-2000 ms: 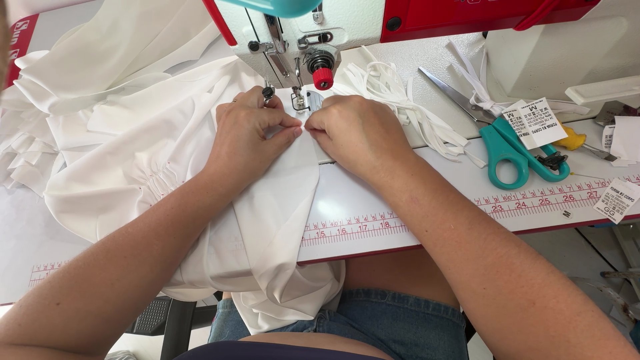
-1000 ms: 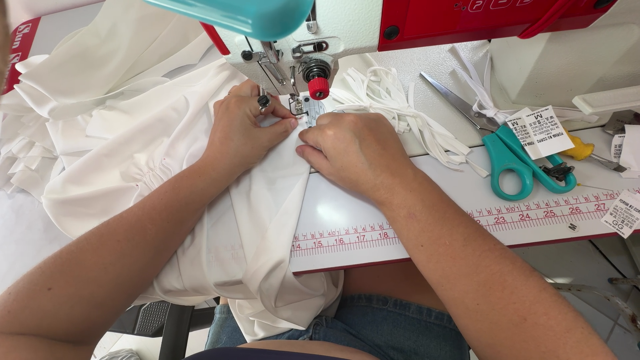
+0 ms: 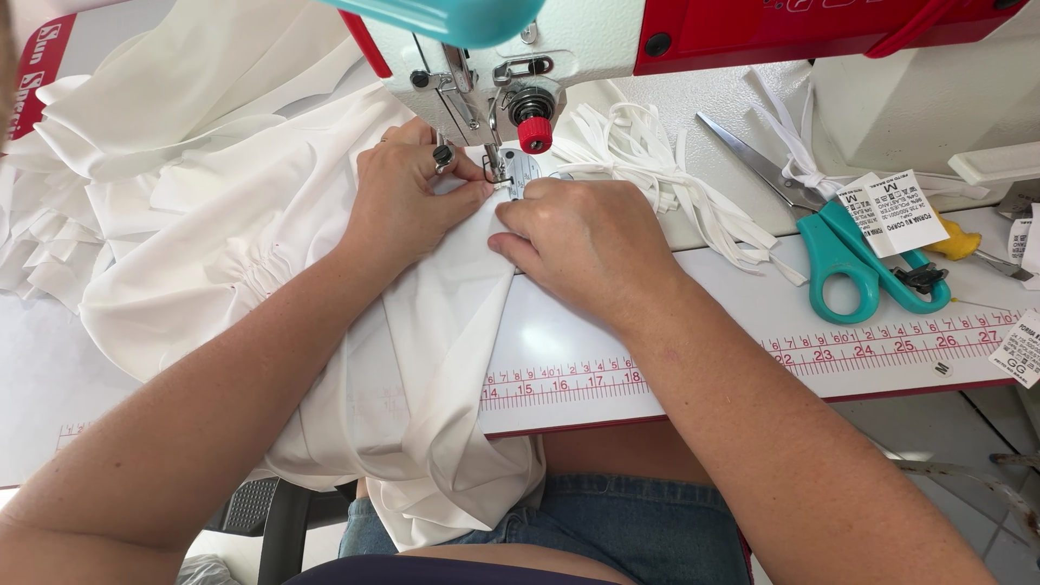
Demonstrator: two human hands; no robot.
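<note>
White stretch fabric [image 3: 439, 325] runs from beside the presser foot [image 3: 497, 180] of a sewing machine [image 3: 593, 41] down over the table's front edge to the lap. My left hand [image 3: 414, 191], with a dark-stoned ring, pinches the fabric's edge between thumb and fingers just left of the foot. Close to the right of the foot, my right hand [image 3: 581, 231] has its fingers curled at the fabric's edge; its fingertips are partly hidden. Gathered stitching [image 3: 256, 272] shows in the fabric at left.
White fabric strips [image 3: 642, 154] lie behind my right hand. Scissors with teal handles [image 3: 841, 264], printed care labels [image 3: 894, 211] and a yellow-handled tool [image 3: 957, 242] are at right. More white fabric [image 3: 162, 89] is piled at left. A printed ruler [image 3: 569, 382] runs along the table's front edge.
The fabric's edge by the foot, pinched by both hands two seconds ago, is now pinched by my left hand, with my right hand slightly apart from it. The view has shifted slightly.
</note>
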